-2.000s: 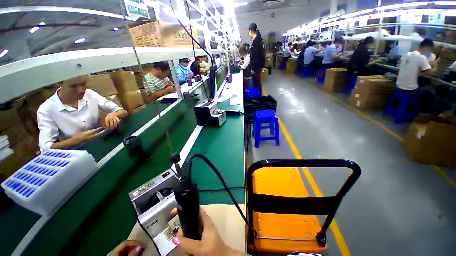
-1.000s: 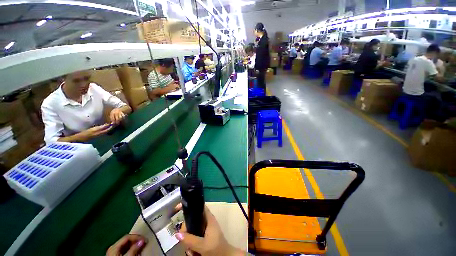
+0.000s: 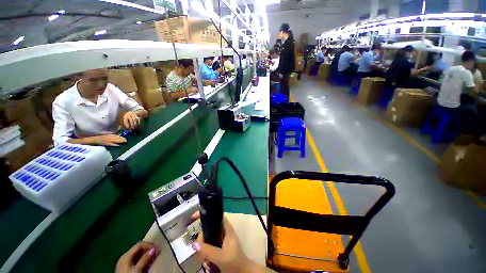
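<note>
My right hand (image 3: 228, 254) is wrapped around the thick black electric screwdriver (image 3: 211, 213), held upright beside the screw feeder; its black cable curves over to the right. The white-grey screw feeder (image 3: 178, 221) has an open top and a metal step at its lower front. The driver's lower end and bit are hidden by my hand. My left hand (image 3: 137, 258) is at the bottom edge, left of the feeder, partly cut off, fingers curled over the beige board (image 3: 249, 234). Whether it holds anything is not visible.
A white foam tray (image 3: 59, 173) with blue pieces and a black part (image 3: 118, 171) lie by the green belt. A person in white sits across it. A second feeder (image 3: 233, 118) stands farther along. An orange trolley (image 3: 304, 224) and blue stool (image 3: 291, 133) are at the right.
The view has shifted slightly, so the bench things sit further right. The black part on the belt has moved left, towards the foam tray. My right hand still grips the screwdriver at the feeder.
</note>
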